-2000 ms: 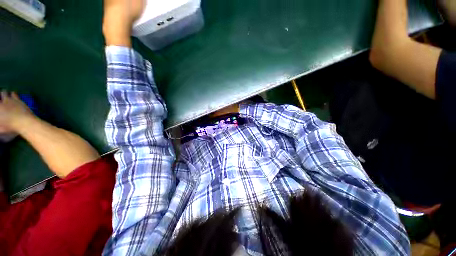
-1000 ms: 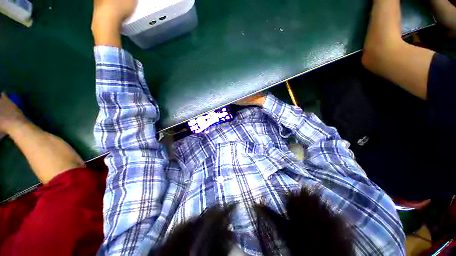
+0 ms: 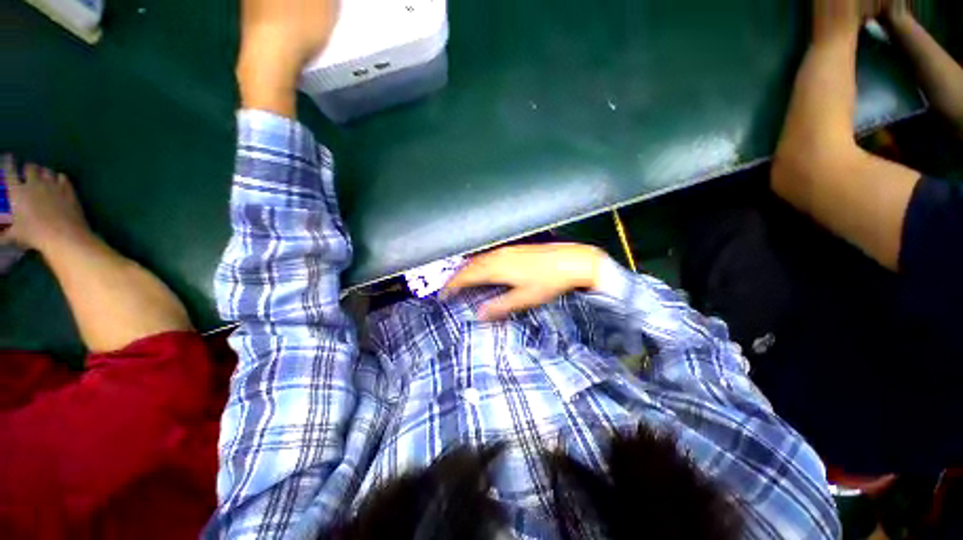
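An assembled unit, with a white top and frosted grey body (image 3: 393, 87), stands on the dark green table at the upper left. Two small dark holes show on its near side. My left hand (image 3: 287, 34) grips its left end; the fingers are blurred and partly cut off by the top edge. My right hand (image 3: 533, 278) is below the table edge at my lap, palm down, with its fingers apart. A bright patterned screen, perhaps a phone (image 3: 428, 276), lies beside its fingertips, partly covered.
The glossy table (image 3: 507, 137) ends in a slanting edge before my lap. At left, a person in red has a hand (image 3: 48, 211) on the table by a blue thing. At right, another person's forearm (image 3: 829, 116) rests there. A pale bar (image 3: 76, 15) lies at the upper left.
My right hand has come out from under the table edge over my lap, beside the bright screen, and now covers part of it. My left hand stays at the unit. The view has shifted slightly.
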